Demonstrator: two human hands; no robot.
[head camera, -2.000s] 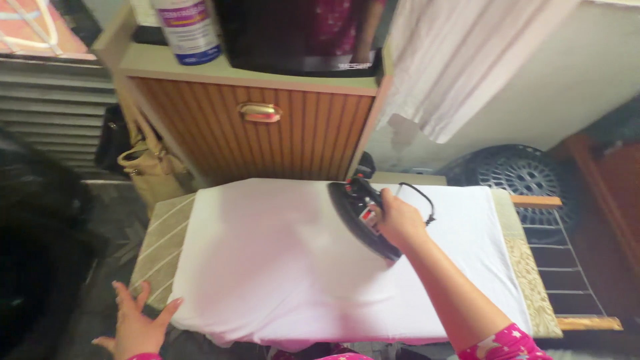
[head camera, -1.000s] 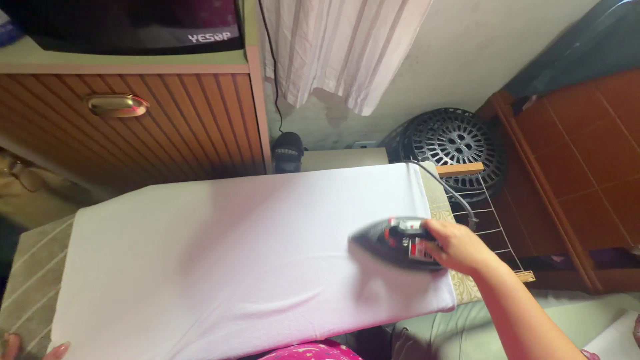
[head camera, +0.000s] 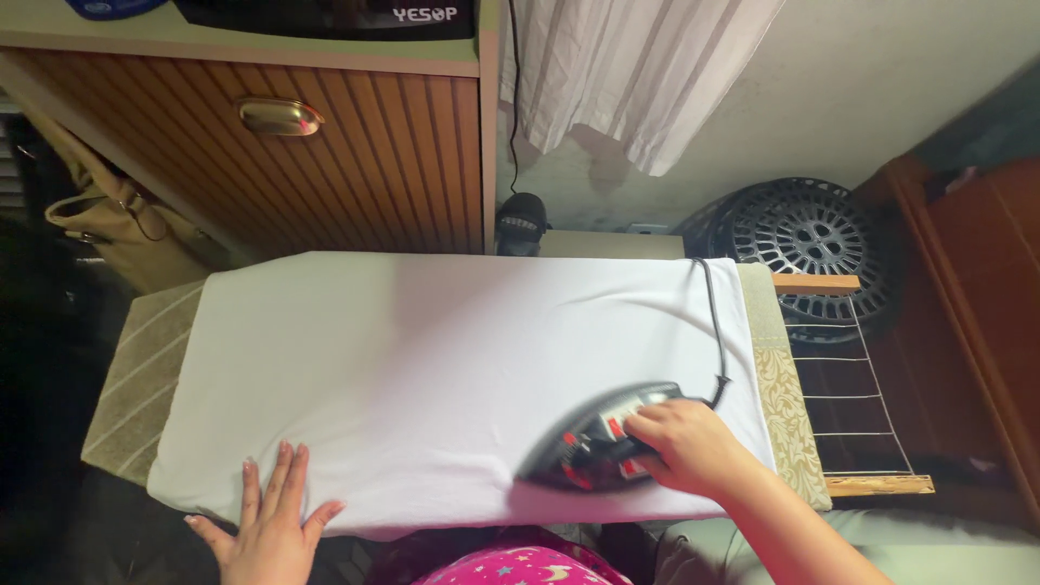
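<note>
A white cloth (head camera: 382, 349) lies spread over an ironing board (head camera: 154, 366), whose patterned cover shows at both ends. My right hand (head camera: 682, 443) is closed around the handle of a black electric iron (head camera: 581, 455). The iron rests on the cloth near the board's front edge, right of the middle, with its tip pointing left. From its heel the power cord (head camera: 715, 325) runs over the cloth to the back edge. My left hand (head camera: 276, 516) lies with fingers spread on the cloth's front left part, holding nothing.
Behind the board stands a cabinet with a slatted wooden front (head camera: 366, 162). A white curtain (head camera: 617, 73) hangs beside it. A black round plastic item with slots (head camera: 812, 236) stands behind the wire rack (head camera: 861, 398) at the right end. A beige bag (head camera: 146, 236) hangs at left.
The iron, in my right hand, has moved from the board's right end toward the front and left. My left hand has come onto the cloth's front left part. The view has shifted.
</note>
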